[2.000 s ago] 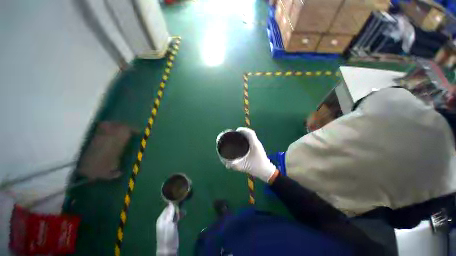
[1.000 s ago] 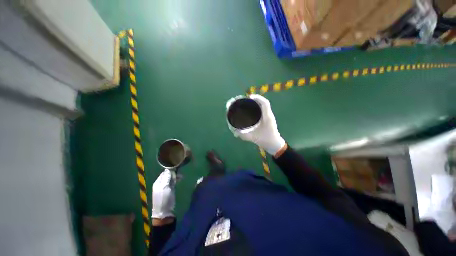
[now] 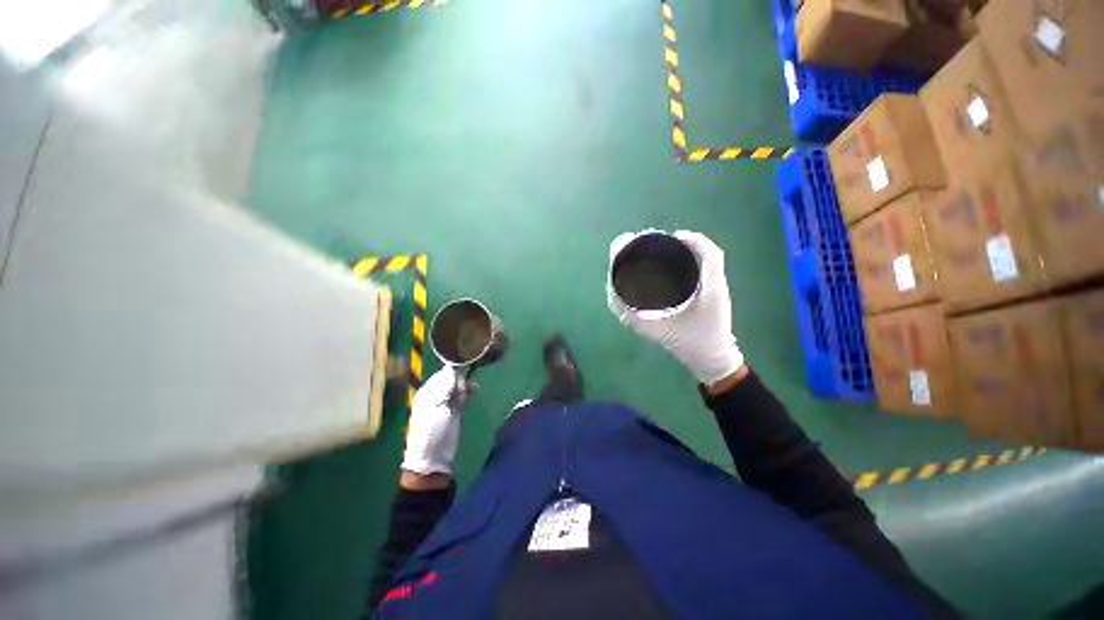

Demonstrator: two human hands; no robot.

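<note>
My left hand (image 3: 435, 424), in a white glove, holds a metal cup (image 3: 465, 331) by its handle, left of centre. That cup is upright, open at the top and greyish-brown inside. My right hand (image 3: 693, 317), also in a white glove, is wrapped around a second metal cup (image 3: 655, 273), right of centre and a little higher in the picture. It is open at the top and dark inside. I cannot tell how much either cup contains. The cups are well apart.
Stacked cartons (image 3: 979, 242) stand on blue pallets (image 3: 827, 274) at the right. A pale column or wall block (image 3: 242, 327) juts in from the left. Yellow-black tape (image 3: 676, 91) marks the green floor (image 3: 545, 158). My shoe (image 3: 561, 368) shows between the cups.
The view has moved along the floor. The cartons and pallets now fill the right side, and the coworker and white table seen earlier are out of view. Both hands still hold their cups.
</note>
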